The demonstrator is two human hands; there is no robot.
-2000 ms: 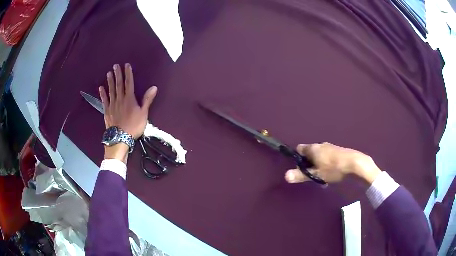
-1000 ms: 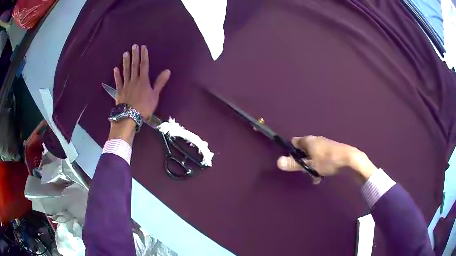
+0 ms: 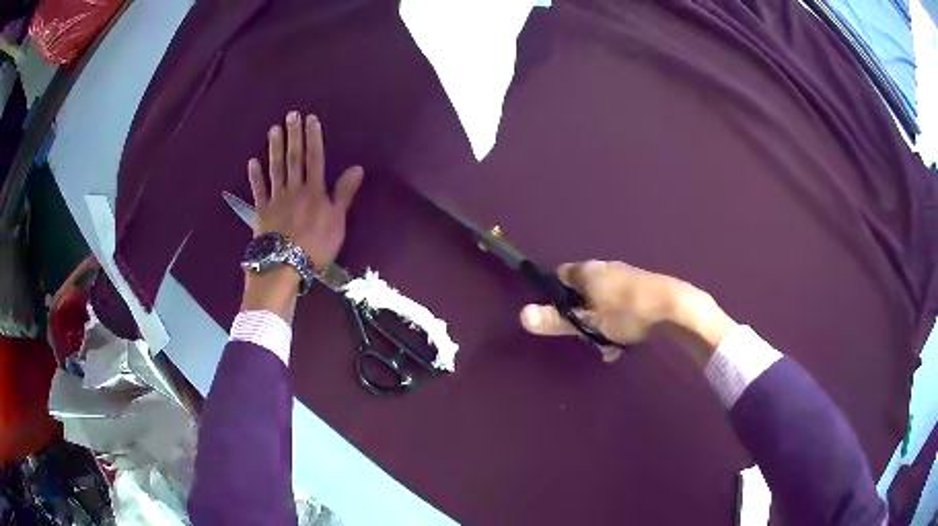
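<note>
A large maroon cloth [image 3: 638, 164] lies over the table. My right hand [image 3: 607, 303] holds the black handles of long tailor's shears [image 3: 499, 245]; the dark blades point up and left over the cloth, and the tip is hard to make out. My left hand [image 3: 301, 211] lies flat with fingers spread on the cloth, over part of the second scissors [image 3: 383, 354]. These have a silvery blade, black handles and white cloth wrapped on one handle. A white wedge [image 3: 468, 62] shows at the far side of the cloth; I cannot tell if it is paper or bare table.
The pale blue table edge [image 3: 360, 467] runs along the near left, with a pale strip [image 3: 125, 272] on it. Crumpled pale plastic [image 3: 113, 401] and a red bag [image 3: 77, 29] lie off the left side. A white bar [image 3: 754, 495] is partly under my right sleeve.
The view has shifted, so the cloth, second scissors and white wedge appear further right. My right hand and the shears have moved left, closer to my left hand. The white wedge shows larger.
</note>
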